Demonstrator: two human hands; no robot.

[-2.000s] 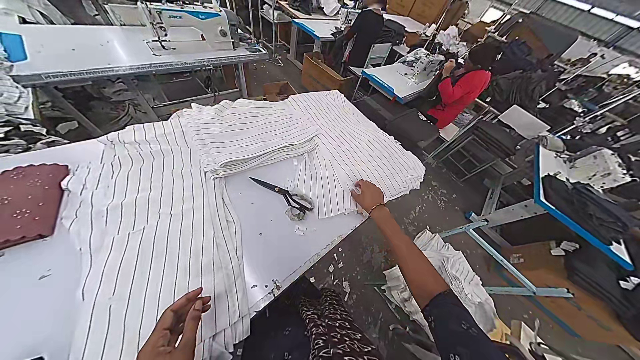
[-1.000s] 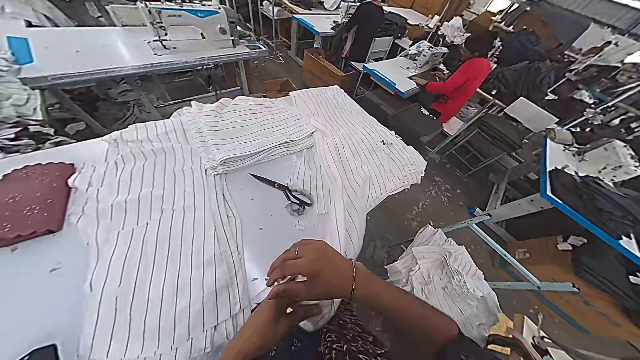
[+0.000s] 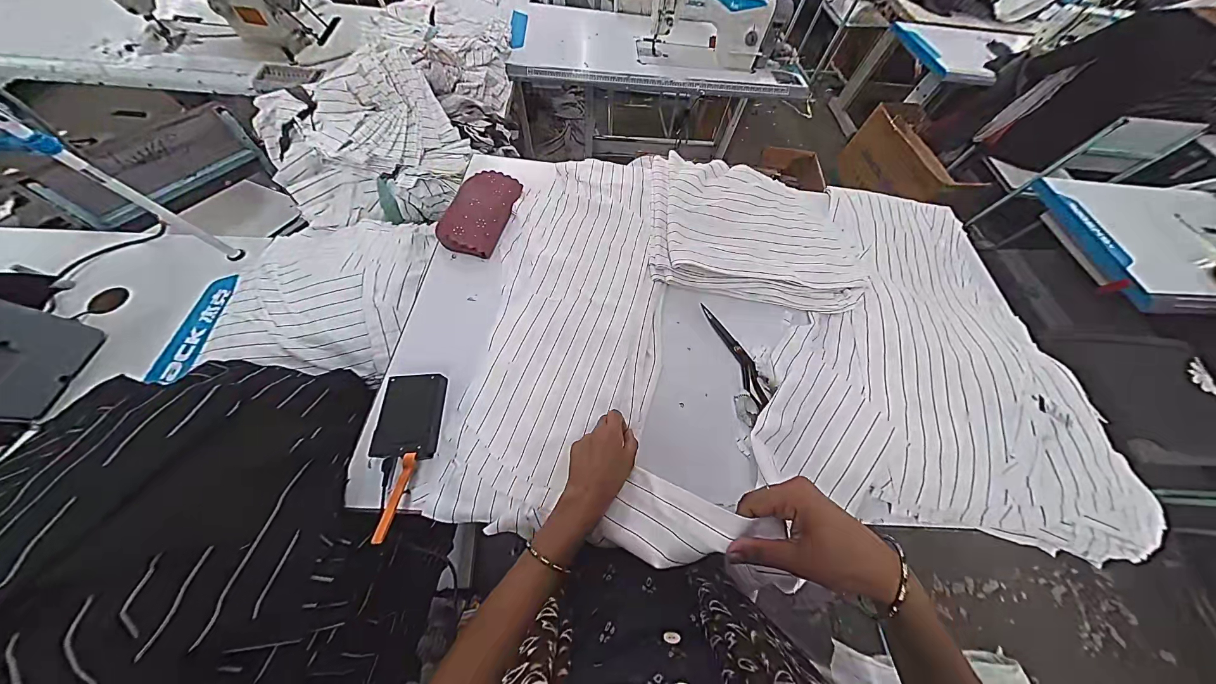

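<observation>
A narrow piece of white striped fabric (image 3: 665, 522) spans my two hands at the table's near edge. My right hand (image 3: 807, 537) pinches its right end between thumb and fingers. My left hand (image 3: 603, 461) is closed at its left end, over the long striped panels (image 3: 570, 332); whether it grips the cloth is partly hidden. Black-bladed scissors (image 3: 736, 351) lie on the white table between the panels, their handles partly under cloth. A folded striped stack (image 3: 760, 237) lies behind them, and more striped panels (image 3: 959, 380) spread at the right.
A maroon cloth bundle (image 3: 480, 214) and a black device (image 3: 408, 416) with an orange strap (image 3: 394, 499) lie on the table's left side. Black striped fabric (image 3: 161, 513) is piled at the left. A sewing machine (image 3: 708, 33) stands on a table beyond, with cardboard boxes (image 3: 893, 152) nearby.
The view has swung left. My hands, together one second ago, are now apart with a striped piece between them. The near corner of the right-hand panels now lies over part of the scissors' handles.
</observation>
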